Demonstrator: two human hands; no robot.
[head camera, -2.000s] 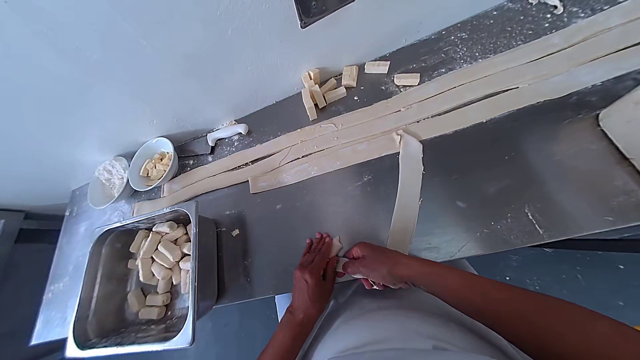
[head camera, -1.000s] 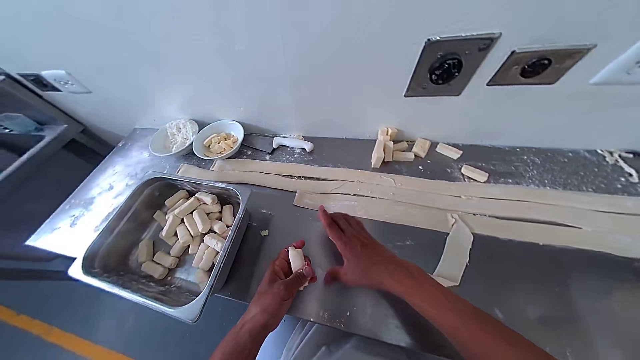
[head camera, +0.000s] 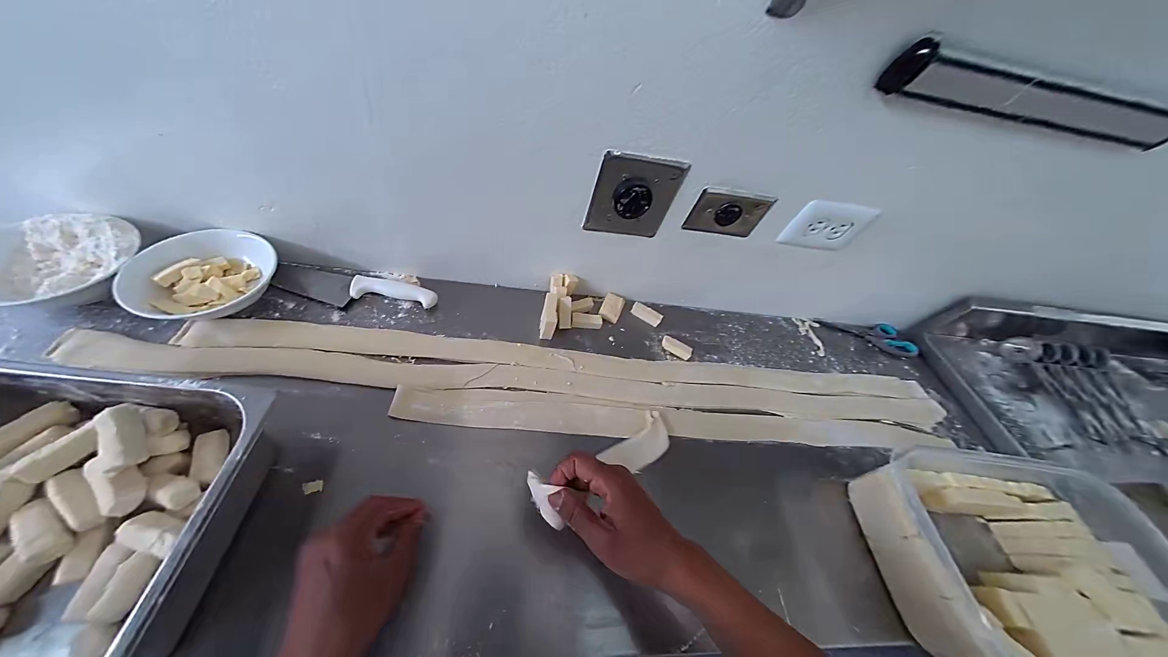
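Between the thumb and fingers of my right hand (head camera: 613, 513) is the end of a short dough strip (head camera: 641, 445), whose other end touches the lowest of the long flat dough strips (head camera: 511, 411). My left hand (head camera: 358, 570), blurred, hovers over the steel table right of the metal pan (head camera: 239, 465); its fingers are curled together and whether they hold anything is unclear. Dough-wrapped pieces (head camera: 78, 502) fill the pan. Several cheese sticks (head camera: 584, 315) lie behind the strips, near the wall. Larger cheese sticks (head camera: 1049, 547) sit in a clear plastic container (head camera: 899, 538).
At the back left stand a bowl of flour (head camera: 68, 255) and a bowl of cheese pieces (head camera: 203, 283), beside a white-handled knife (head camera: 388, 290). Blue-handled scissors (head camera: 890, 341) lie near a metal tray (head camera: 967, 365) with a metal tool (head camera: 1077, 383). A dough scrap (head camera: 313, 487) lies left of centre.
The wrapped piece seen in my left hand a second ago no longer shows there. My right hand now grips the short strip's end. The view has swung right.
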